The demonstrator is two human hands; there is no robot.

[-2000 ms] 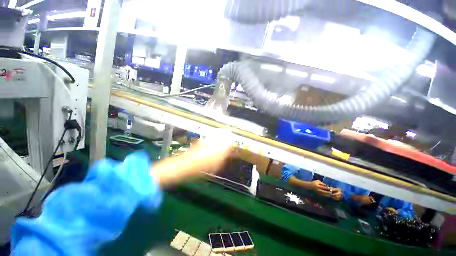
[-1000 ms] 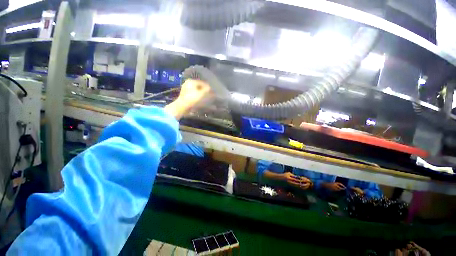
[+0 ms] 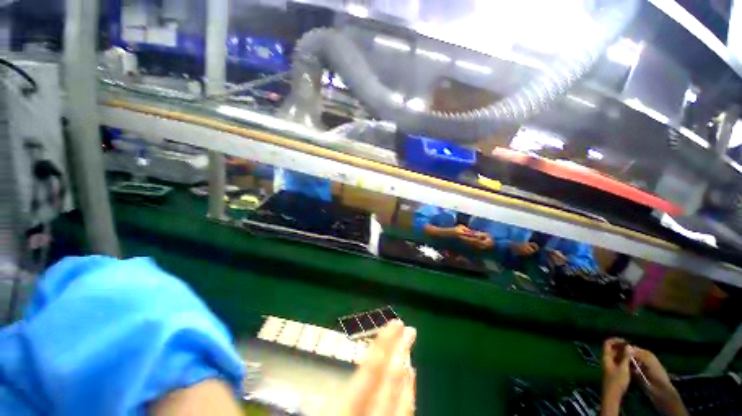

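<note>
A row of pale joined rectangles (image 3: 313, 337) lies on the green bench at bottom centre, along the far edge of a shiny pale sheet (image 3: 297, 380). A short row of dark display modules (image 3: 368, 322) with pale edges lies just beyond its right end. A blurred bare hand, which seems to be my right hand (image 3: 382, 378), comes up from the bottom edge at the right end of the row, fingers extended upward. Its grip is unclear. My left blue sleeve is at lower left with a bit of bare wrist; the left hand is cut off by the bottom edge.
A white rail (image 3: 358, 172) crosses above the bench, with a grey hose (image 3: 488, 122) and blue bin (image 3: 439, 154) behind. Black trays (image 3: 313, 218) lie beneath it. Other people's hands work across the bench and at lower right (image 3: 639, 375), near dark parts. A post and machine stand left.
My left arm has come down from the grey hose to lower left, and its hand has left the picture. The other hand has appeared at the pale row. The view has tilted down.
</note>
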